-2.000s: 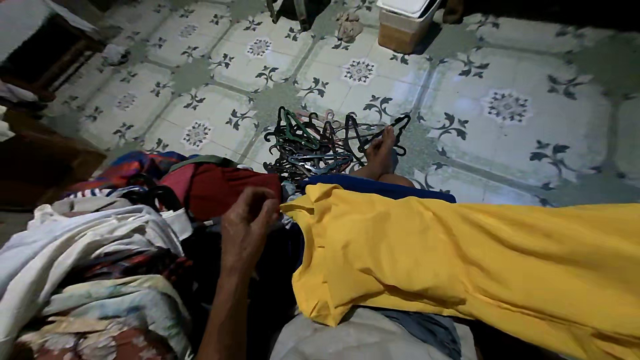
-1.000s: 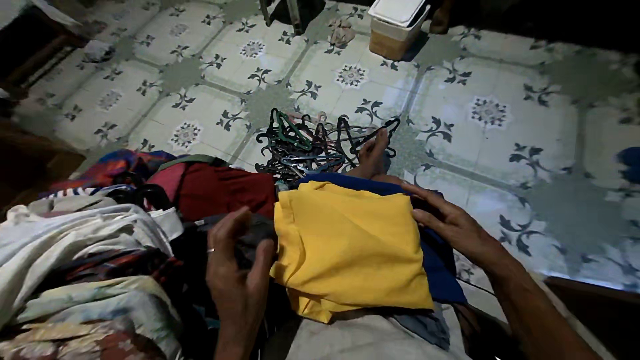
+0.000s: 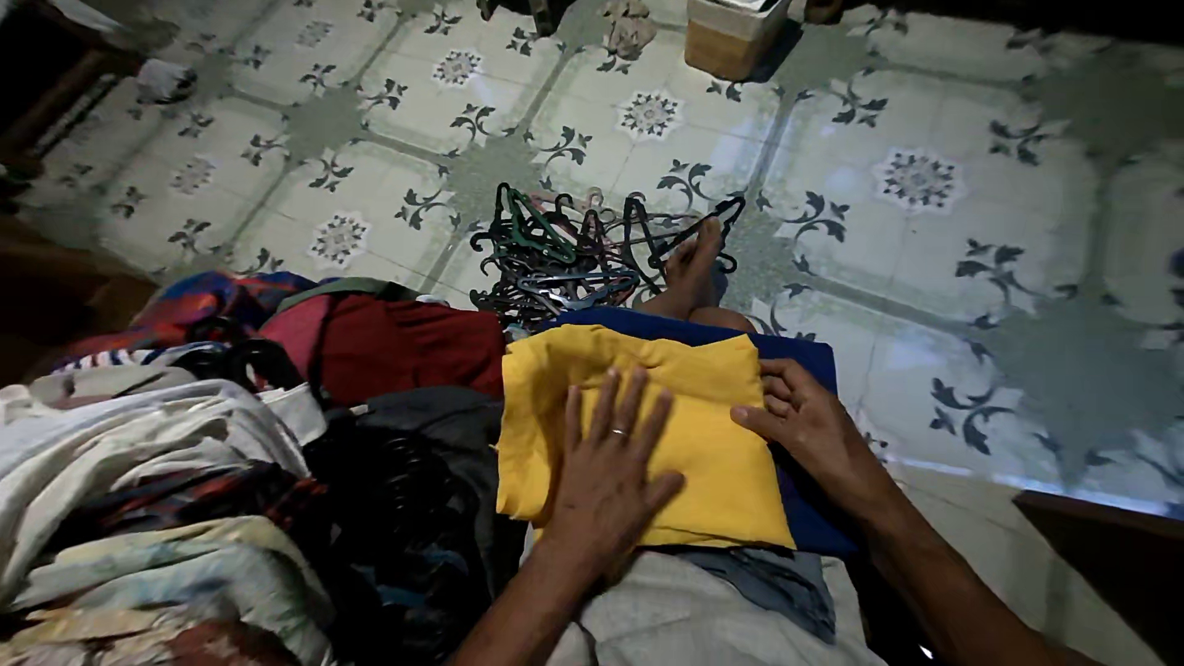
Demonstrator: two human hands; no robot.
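A folded yellow cloth garment [image 3: 712,462] lies on a dark blue folded cloth [image 3: 809,370] over my lap. My left hand [image 3: 615,462], with a ring on one finger, rests flat on the yellow garment with its fingers spread. My right hand [image 3: 800,407] is at the garment's right edge, thumb on top and fingers curled beside it; whether it pinches the fabric cannot be told. Light grey cloth [image 3: 703,610] shows below the yellow garment.
A heap of clothes hangers [image 3: 564,250] lies on the tiled floor beside my bare foot [image 3: 694,264]. Piled clothes, among them a dark red one [image 3: 416,342] and a white one [image 3: 139,444], fill the left side. A plastic container [image 3: 731,37] stands at the top.
The yellow garment, stretched out to the right two seconds ago, is now folded into a compact shape. My left hand has moved from its left side onto its top. My right hand remains at the right edge.
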